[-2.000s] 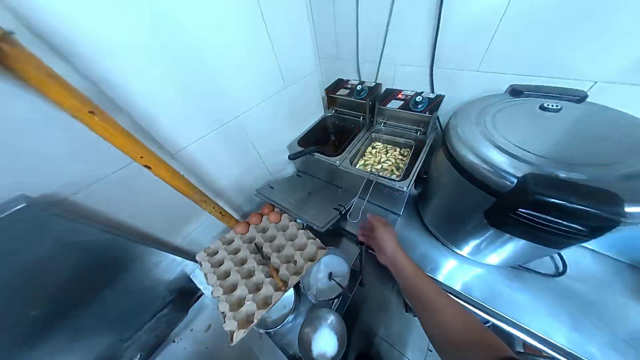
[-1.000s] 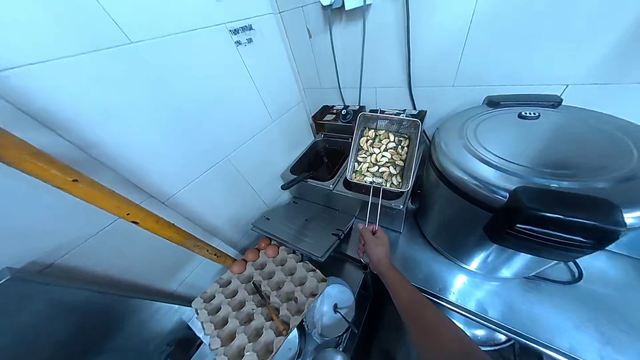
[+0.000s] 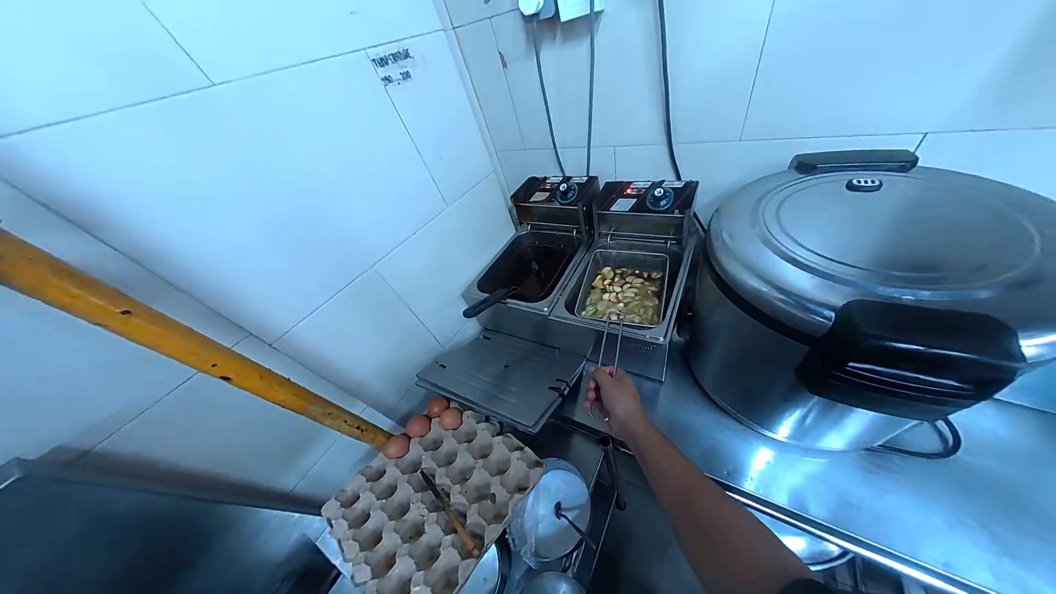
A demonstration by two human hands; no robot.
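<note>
My right hand [image 3: 612,396] is closed on the wire handle of a fryer basket [image 3: 624,287]. The basket sits down in the right-hand tank of a tabletop electric deep fryer [image 3: 648,221], and pale curved pieces of food in it lie partly in the oil. A red light glows on that side's control box. In the left-hand tank [image 3: 532,266] is dark oil, with a black-handled tool [image 3: 489,303] resting over its front edge. My left hand is out of view.
Metal lids [image 3: 501,375] lie in front of the fryer. A cardboard egg tray [image 3: 437,503] holds several brown eggs [image 3: 418,426] and a wooden-handled tool [image 3: 450,511]. A yellow pole [image 3: 181,342] slants in from the left. At right stands a large steel cooker [image 3: 874,305].
My right hand took hold of the basket's handle and lifted the basket above the tank. Now the basket is back down in the oil, with my hand still on the handle.
</note>
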